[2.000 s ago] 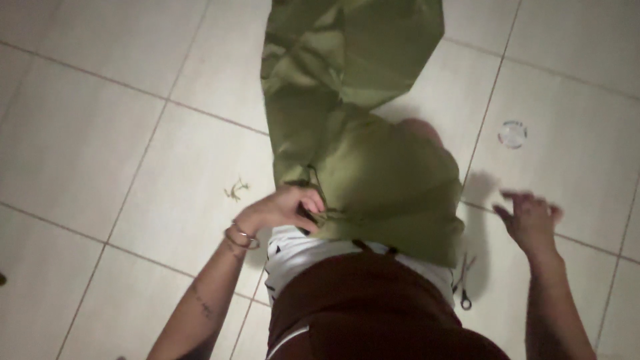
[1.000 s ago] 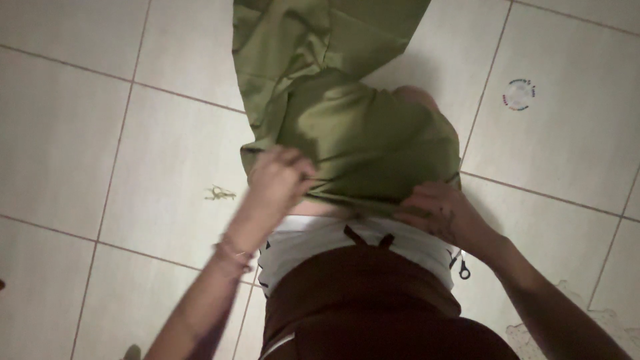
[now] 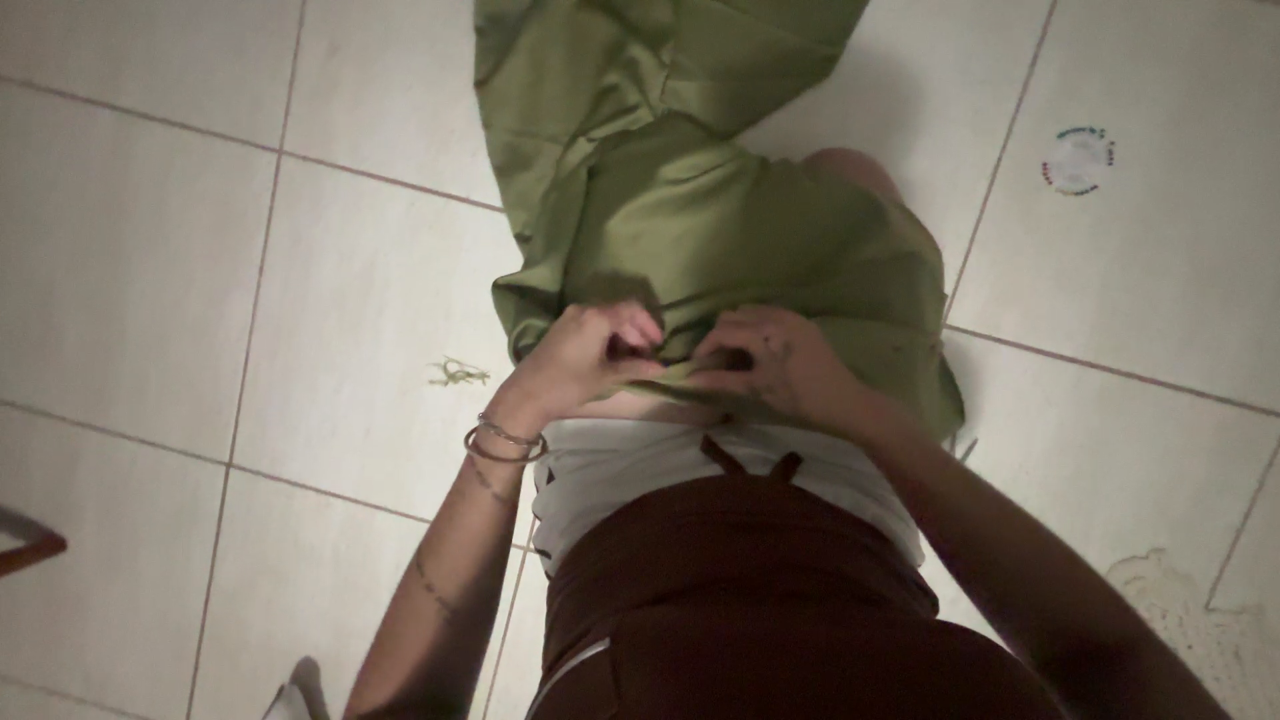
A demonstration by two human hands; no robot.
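Green fabric [image 3: 760,230] lies draped over my lap and stretches away across the floor. My left hand [image 3: 600,350], with bracelets on its wrist, pinches the near edge of the fabric. Close beside it on the right, my right hand [image 3: 775,360] pinches the same edge, and a short stretch of cloth spans the gap between the fingers. Below that edge show white shorts [image 3: 640,450] and a dark red-brown top [image 3: 740,560]. What lies under the fabric is hidden.
Pale tiles [image 3: 130,250] cover the floor. Loose green threads [image 3: 458,372] lie left of my left hand. A clear round object with coloured marks [image 3: 1078,160] rests at the upper right. A metal tip [image 3: 965,450] shows beside my right forearm. A brown-edged object [image 3: 30,540] enters at the far left.
Two seconds ago my right hand was raised off the fabric at the right; it has since come onto the edge. Both hands are now closer together than one second ago.
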